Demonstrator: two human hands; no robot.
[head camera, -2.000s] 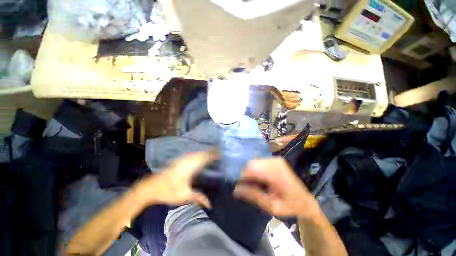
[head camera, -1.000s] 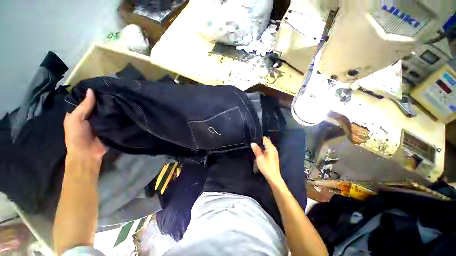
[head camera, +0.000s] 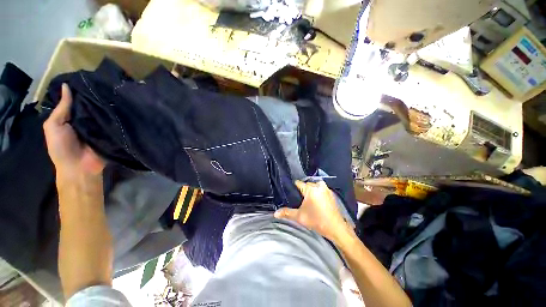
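Note:
A dark navy denim garment (head camera: 173, 129) with white stitch lines is stretched between my two hands over my lap and the left pile. A pocket area with a small looped white stitch faces up. Its paler grey-blue inside shows near the waist edge. My left hand (head camera: 72, 141) grips the far left end of the garment, its fingers partly hidden in the folds. My right hand (head camera: 314, 207) holds the edge beside the pocket, thumb on the near side.
The cream machine head (head camera: 425, 21) with a bright lamp (head camera: 357, 99) is at the upper right. The control panel (head camera: 519, 63) stands far right. A cream bin (head camera: 66, 57) with dark garments is at left. A dark garment pile (head camera: 473, 246) lies lower right. White scraps (head camera: 278, 11) lie on the tabletop.
The garment was under the lamp two seconds ago and is now to the left, spread open. Since one second ago, my left hand has moved further left; more grey-blue inside shows by my right hand.

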